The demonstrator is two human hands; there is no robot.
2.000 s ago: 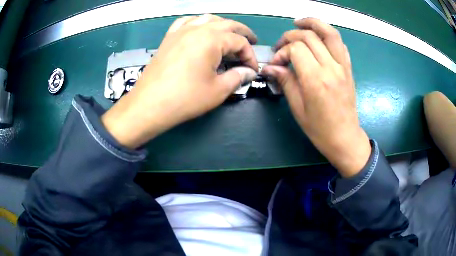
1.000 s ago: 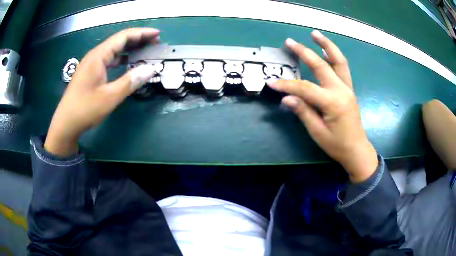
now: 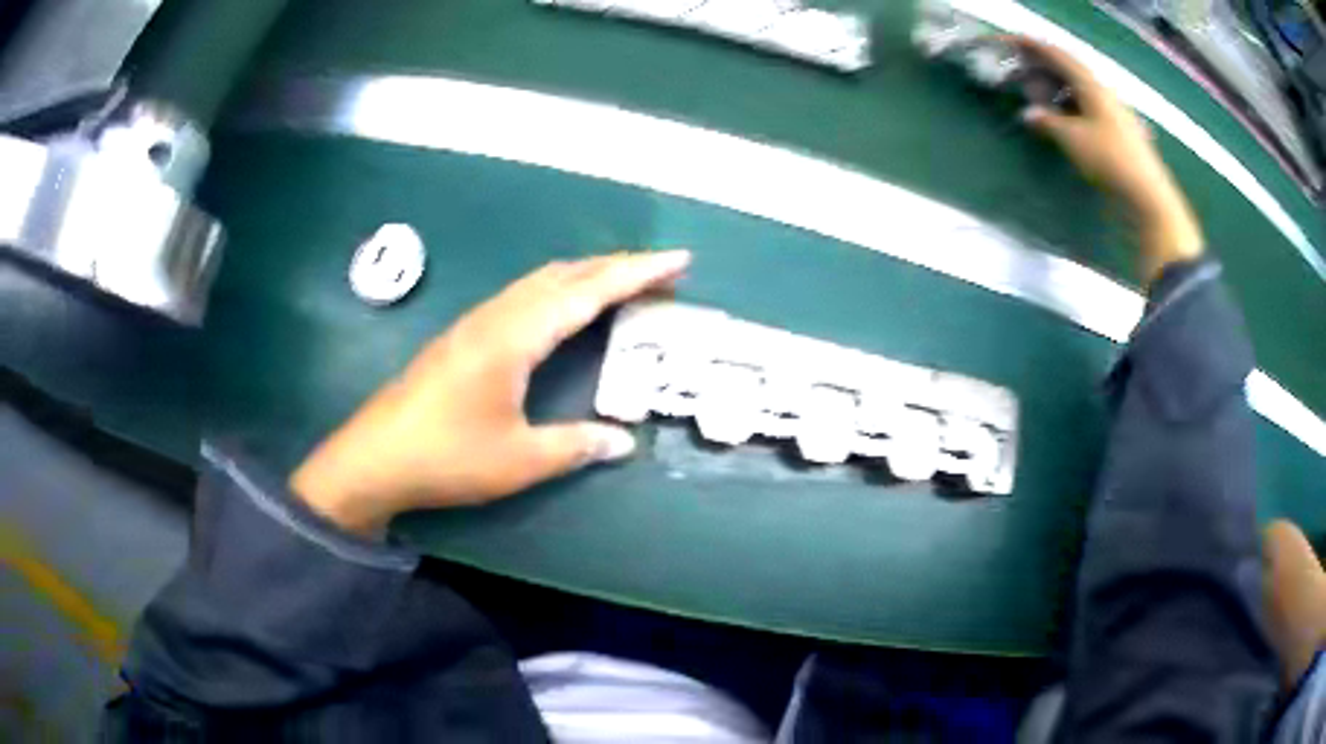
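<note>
A slotted metal bar (image 3: 814, 381) lies on the dark-green tabletop, tilted down to the right, with a row of rounded bays along its lower edge. My left hand (image 3: 487, 393) is beside its left end, thumb and fingers apart, holding nothing. My right hand (image 3: 1101, 131) is stretched out to the far right, over the green belt, its fingers at the right part of another metal bar (image 3: 960, 37). Its fingertips are blurred, and I cannot tell whether they grip that bar.
A round metal disc (image 3: 388, 265) lies left of my left hand. A silver bracket (image 3: 109, 218) stands at the left edge. A long white strip (image 3: 698, 167) crosses between tabletop and belt. Another slotted bar (image 3: 727, 21) lies on the belt. Another person's arm (image 3: 1291, 596) shows at lower right.
My right hand has left the near bar and reached out over the belt. My left hand has opened away from the bar's left end. The view has turned, and the far bars now show.
</note>
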